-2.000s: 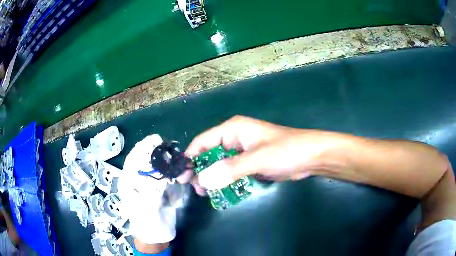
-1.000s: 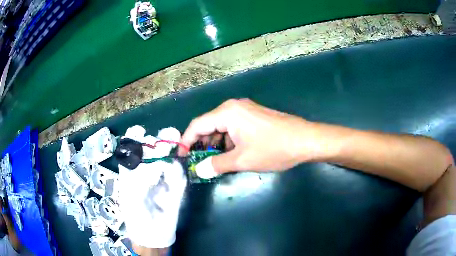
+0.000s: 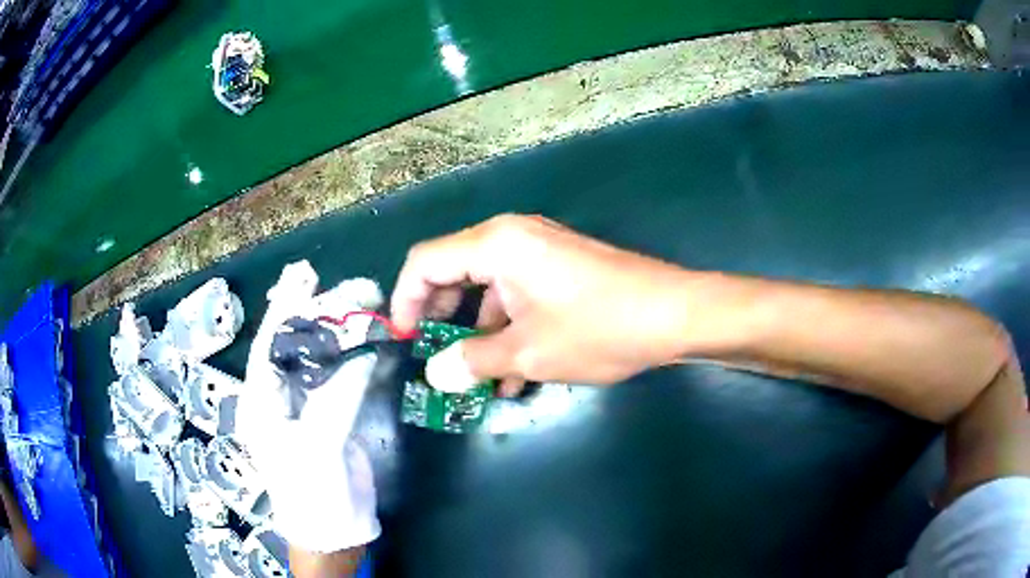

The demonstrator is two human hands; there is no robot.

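Note:
My left hand [image 3: 322, 435], in a white glove, holds a round black socket core [image 3: 303, 351] in its fingers, left of centre. My right hand [image 3: 542, 305], bare with a white cover on the thumb, grips a green circuit board [image 3: 452, 409] by its upper part. A red lead wire [image 3: 367, 321] and dark strands run between the black piece and the board. Part of the board is hidden under the right thumb and fingers.
White housings [image 3: 209, 395] lie heaped left of my gloved hand. A blue tray [image 3: 45, 395] stands at the far left. Beyond the worn ledge [image 3: 497, 122], a part-filled housing [image 3: 238, 72] lies on the green conveyor belt [image 3: 339, 68].
The black piece first moved away from the board, showing the wires, then turned in my gloved fingers. The board has tilted flatter to view. The part-filled housing on the belt has moved left.

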